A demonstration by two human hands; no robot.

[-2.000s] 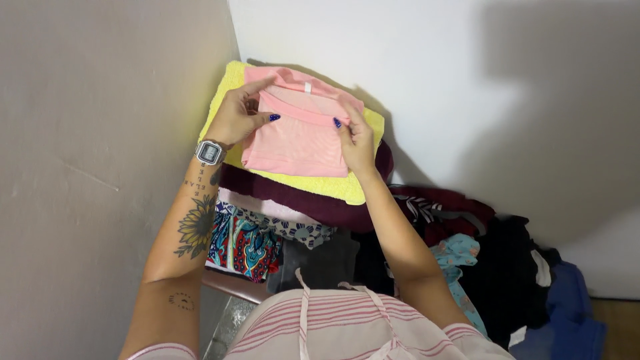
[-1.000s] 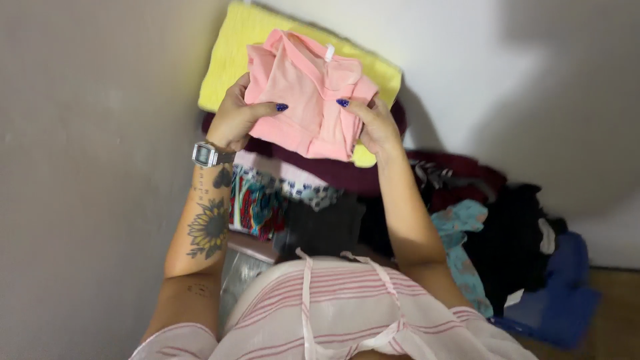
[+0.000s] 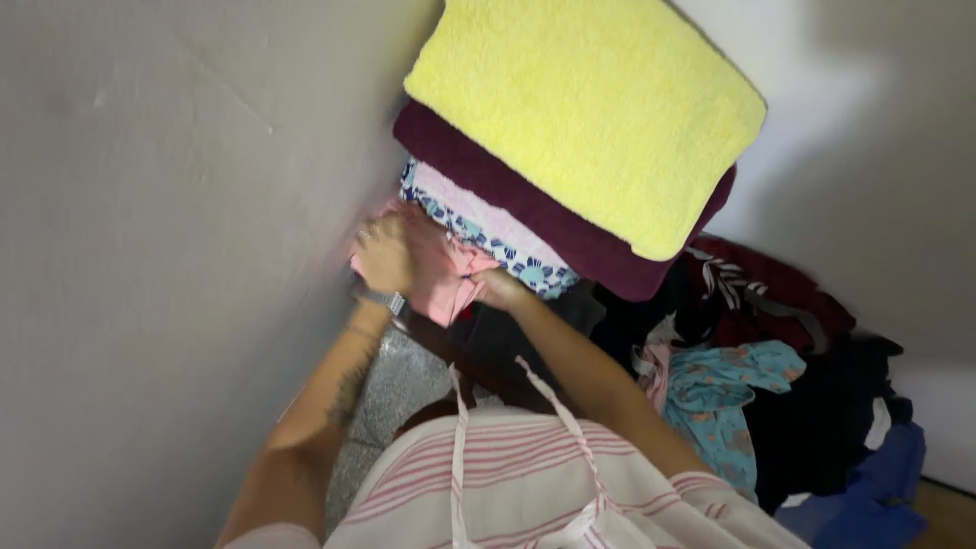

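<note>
A pink garment [image 3: 435, 293], crumpled and partly blurred, is between my two hands, low beside the grey wall. My left hand [image 3: 385, 255] lies over its left part, back of the hand up; what the fingers do is hidden. Its right edge is gripped by my right hand [image 3: 499, 290]. Just behind the garment, a folded cloth with a blue flower print [image 3: 534, 271] shows under a pale pink cloth [image 3: 488, 206]. Above these lie a folded maroon towel [image 3: 526, 202] and, on top, a folded yellow towel [image 3: 595, 114].
A grey wall [image 3: 191, 229] stands close on the left, a white wall [image 3: 900, 213] at the back right. To the right is a loose heap with a dark red garment [image 3: 801, 297], a light blue patterned cloth [image 3: 717, 389], black clothes [image 3: 816, 419] and a blue cloth [image 3: 869, 496].
Both hands have brought the pink garment down from over the yellow towel to the front left of the stack. The yellow towel's top is now uncovered. The view has shifted.
</note>
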